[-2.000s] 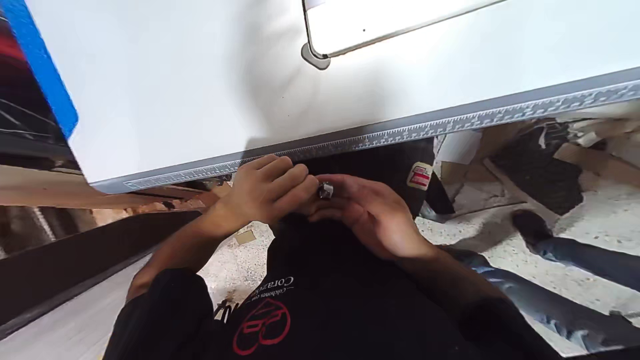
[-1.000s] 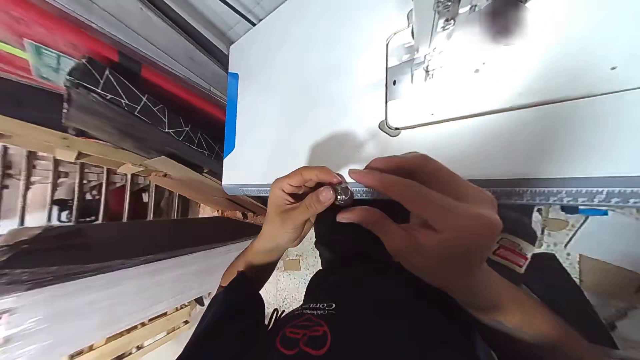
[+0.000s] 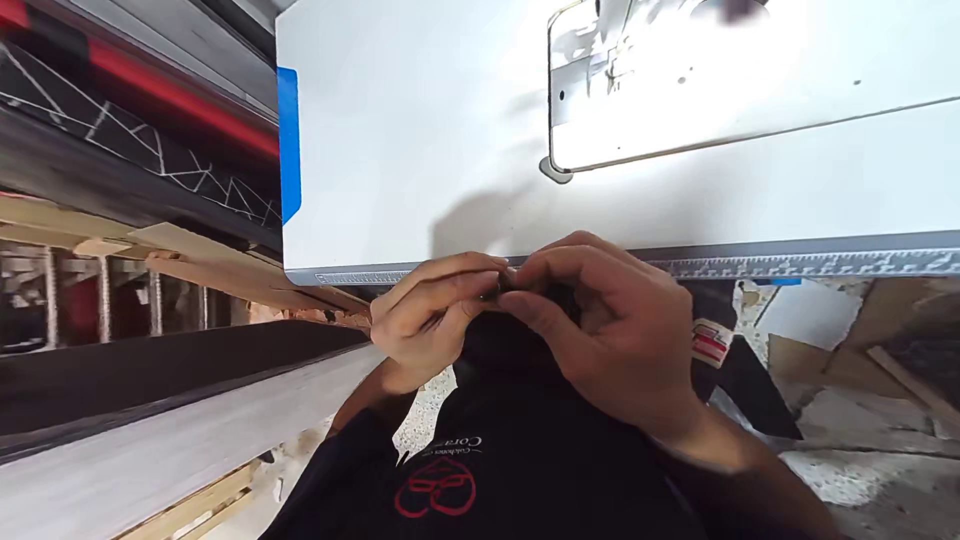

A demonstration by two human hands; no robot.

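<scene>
A small metal part (image 3: 504,283), perhaps a sewing machine's bobbin case, is pinched between my two hands and mostly hidden by the fingers. My left hand (image 3: 427,319) grips it from the left with bent fingers. From the right, my right hand (image 3: 615,330) holds it with thumb and forefinger. Both hands are at the front edge of the white table (image 3: 390,165), above my dark shirt. Beyond them, the sewing machine's bed plate (image 3: 645,127) lies in the tabletop under bright light.
A printed ruler scale (image 3: 810,265) runs along the table's front edge. Blue tape (image 3: 289,142) covers the left edge. To the left are dark and red rolls (image 3: 180,97) and a wooden rack (image 3: 105,247). Cardboard scraps (image 3: 810,367) lie on the floor at the right.
The metal part, plainly visible between my fingertips one second ago, is now mostly covered by them. My hands have closed in around it. The person's legs seen at the right earlier are out of view.
</scene>
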